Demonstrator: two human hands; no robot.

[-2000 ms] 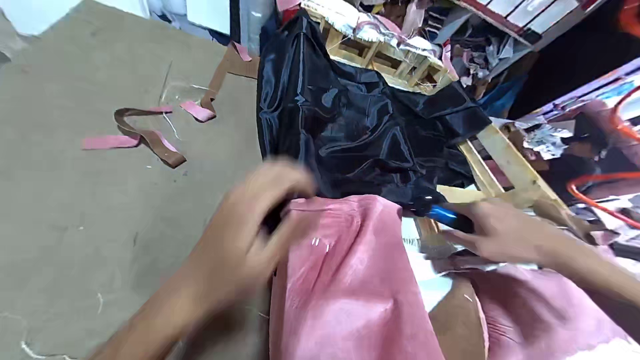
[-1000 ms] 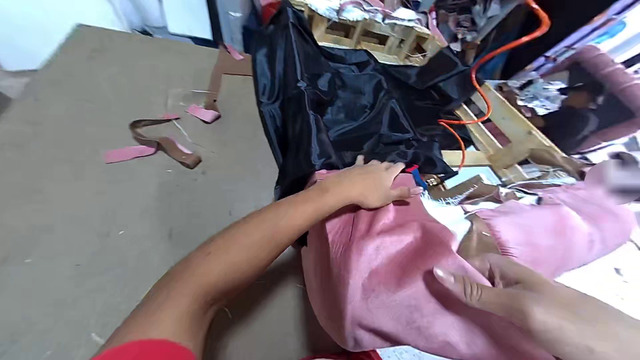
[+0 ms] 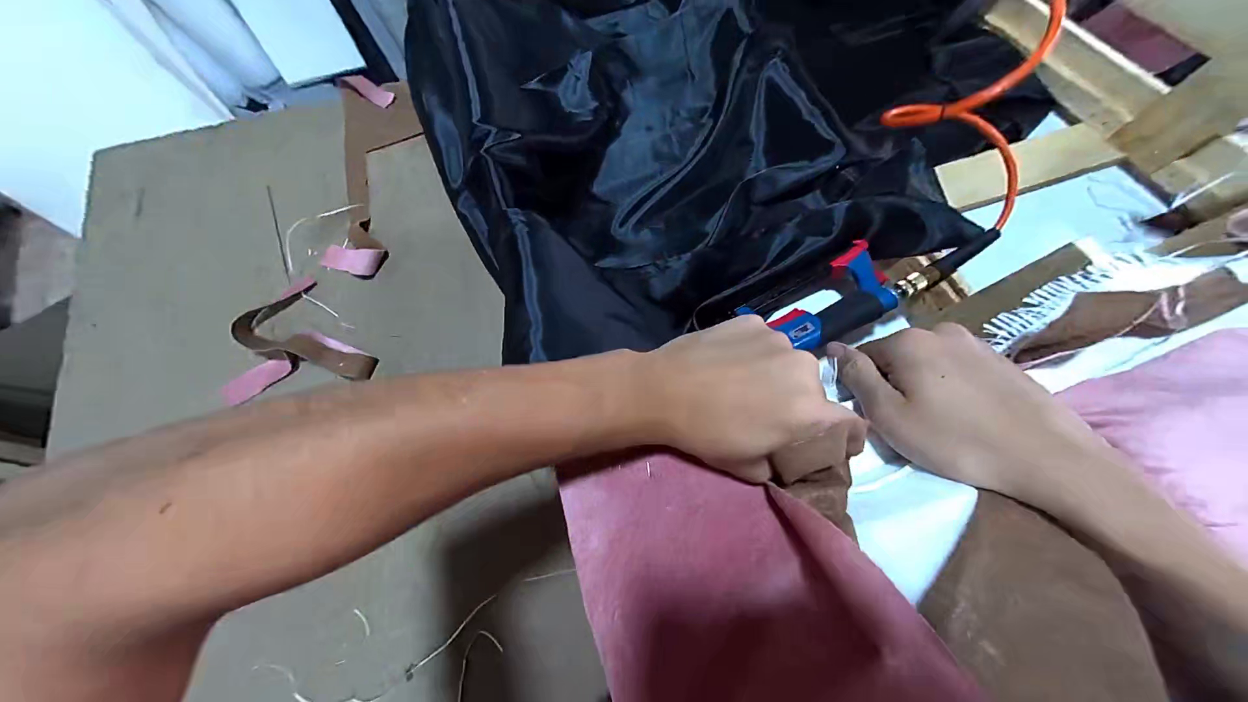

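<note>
My left hand (image 3: 756,395) grips the pink leather-like upholstery material (image 3: 682,556) near its upper edge, its brown backing folded up under the fingers. My right hand (image 3: 926,390) is just to the right, fingers bent around or against the white padding (image 3: 887,517); what lies in its fingers is hidden. Just beyond both hands lies a blue, red and black pneumatic staple gun (image 3: 829,317), joined by a brass fitting to an orange coiled air hose (image 3: 1004,146). Shiny black fabric (image 3: 624,166) spreads out behind the tool, up to the left hand.
On the left a grey-brown board surface (image 3: 175,292) bears curled brown and pink trimmings (image 3: 302,351) and loose threads. A wooden frame (image 3: 1043,166) stands at upper right, and pink material (image 3: 1180,419) lies at the right edge.
My left hand has closed on the pink material, whose brown underside now shows at the fold. My right hand has moved from the pink material up beside the left hand.
</note>
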